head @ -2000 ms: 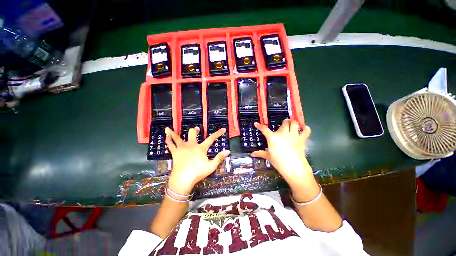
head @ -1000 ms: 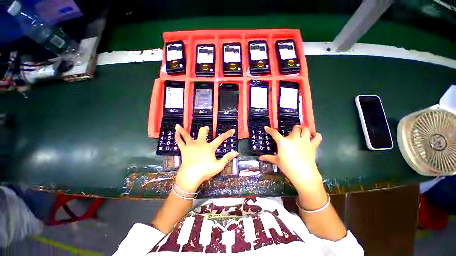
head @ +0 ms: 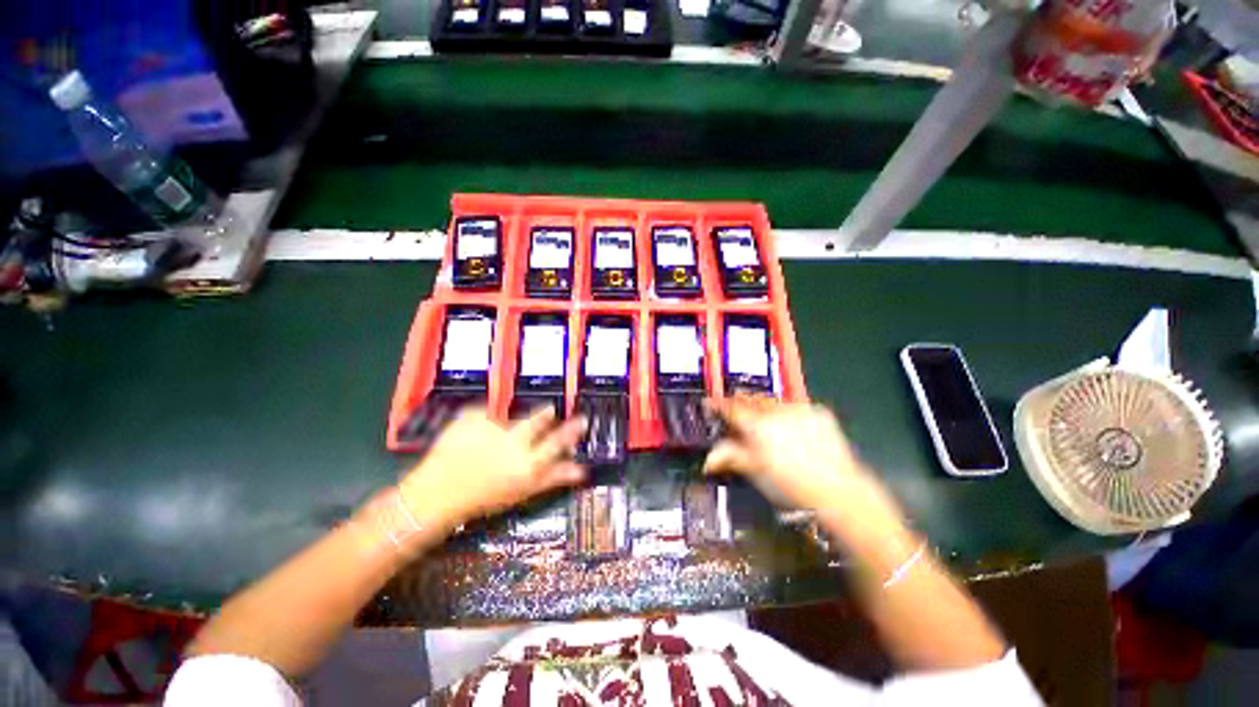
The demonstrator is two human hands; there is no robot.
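A red-orange tray lies on the bench. Its back row holds closed black flip phones with white labels and gold marks. Its front row holds open flip phones with white lit displays; their keypad halves reach over the tray's front edge and are blurred. My left hand is over the keypads of the left phones, fingers spread and blurred. My right hand is over the keypads at the right, fingers bent. Fingertip contact is unclear. Small flat brown and silver batteries lie at the bench edge.
A white-rimmed smartphone and a beige fan are at the right. A water bottle and cables are at the left. A black tray with handsets is farther back. A grey post stands behind the tray.
The front-row displays have gone from dark to all white. Both hands have shifted on the keypads, and my left forearm now slants in from the left. The view shows more of the bench's far side.
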